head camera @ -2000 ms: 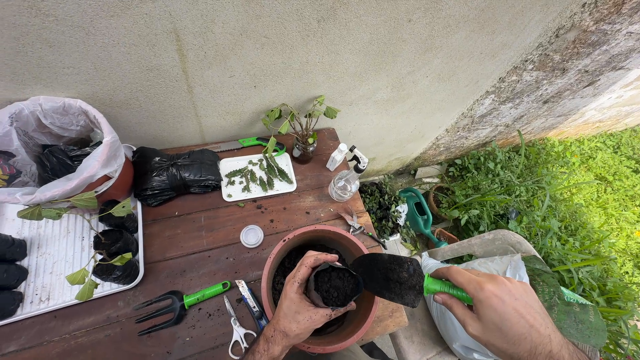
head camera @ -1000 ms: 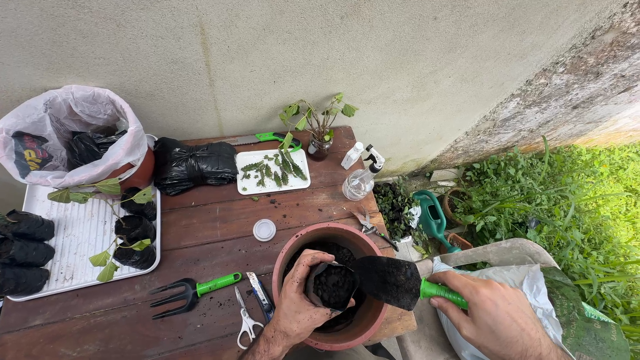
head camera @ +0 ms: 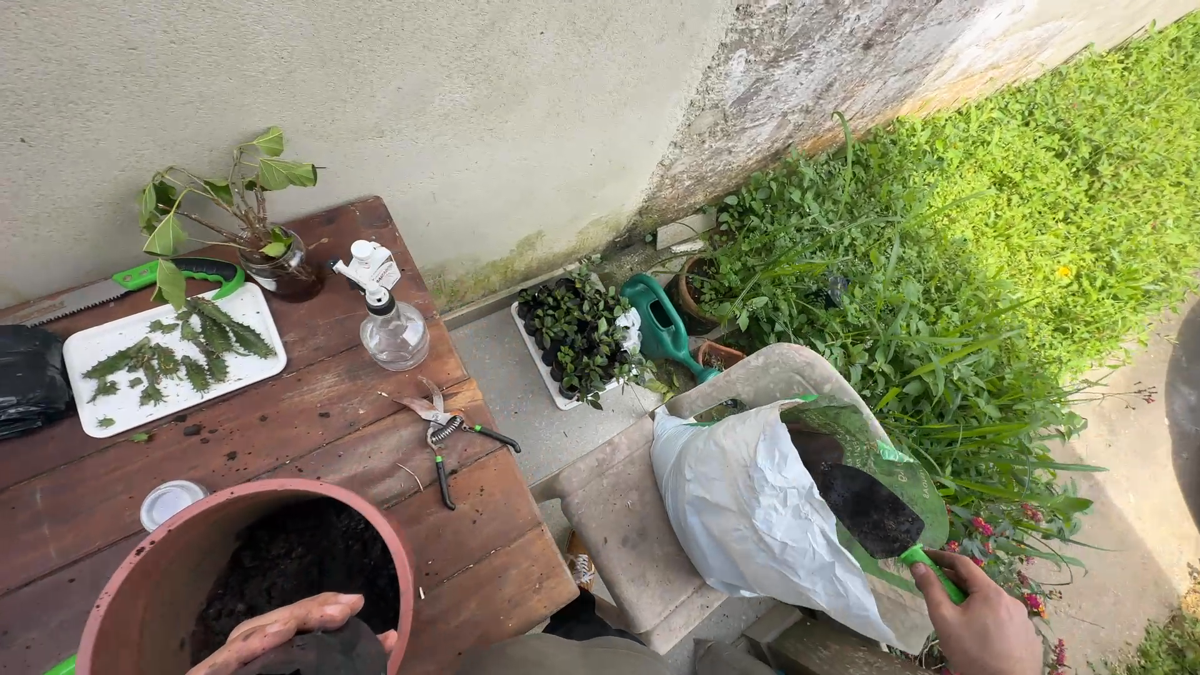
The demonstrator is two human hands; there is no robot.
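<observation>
My right hand (head camera: 984,614) grips the green handle of a hand trowel (head camera: 872,511), whose dark, soil-stained blade is at the mouth of a white and green plastic bag (head camera: 764,511) on a chair. At the lower left, my left hand (head camera: 291,623) holds a black seedling bag (head camera: 323,652), partly cut off by the frame's edge. It is over a terracotta-coloured pot (head camera: 398,562) with dark soil (head camera: 300,553) inside. Pruning shears (head camera: 445,431) lie open on the wooden table right of the pot.
A white tray (head camera: 84,375) of cuttings, a pruning saw (head camera: 84,300), a jar with a leafy plant (head camera: 281,267) and a clear spray bottle (head camera: 394,333) stand on the table (head camera: 356,375). Beyond are a tray of seedlings (head camera: 577,337), a green watering can (head camera: 656,319) and the chair (head camera: 628,525).
My right hand has moved the trowel right, from beside the seedling bag over the pot to the plastic bag. The view has swung right.
</observation>
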